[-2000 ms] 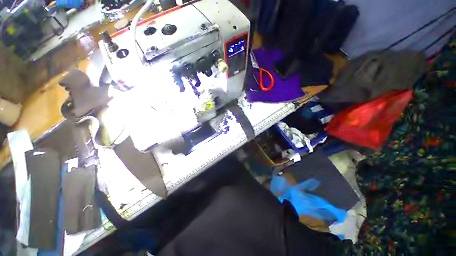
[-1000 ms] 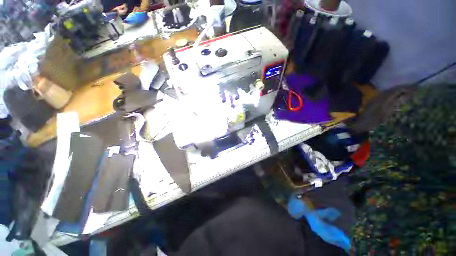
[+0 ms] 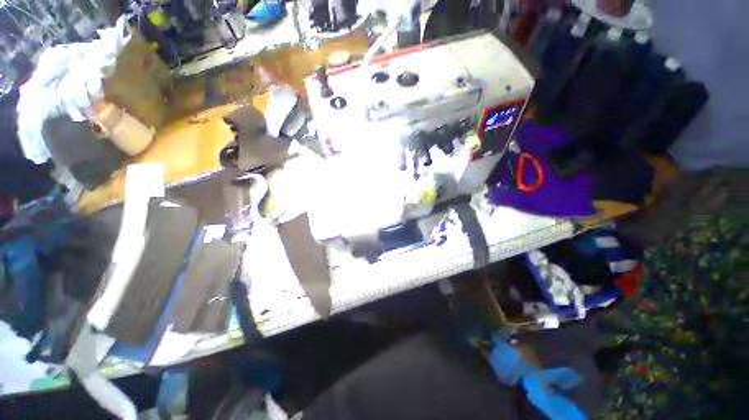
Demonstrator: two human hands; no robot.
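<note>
Neither of my hands shows in the head view. The industrial sewing machine (image 3: pixel 439 90) stands on the white table (image 3: pixel 394 283), with a lamp glaring over its needle area. A pointed brown-grey cut piece (image 3: pixel 306 262) lies left of the needle area, its tip near the ruled front edge. Stacked brown-grey panels (image 3: pixel 156 267) lie at the left, layered with white and blue pieces. A crumpled brown-grey heap (image 3: pixel 259 139) lies behind them.
Red-handled scissors (image 3: pixel 530 173) lie on purple cloth (image 3: pixel 552 197) at right. A dark strap (image 3: pixel 472 236) crosses the table edge. A blue-edged bin (image 3: pixel 558 287) with offcuts sits below. A peach-coloured item (image 3: pixel 123 130) lies at back left. Dark patterned cloth (image 3: pixel 677 328) is at lower right.
The view has swung right to left, so the machine and table now sit further right in the picture. The red item at right is mostly out of view. No piece has visibly moved on the table.
</note>
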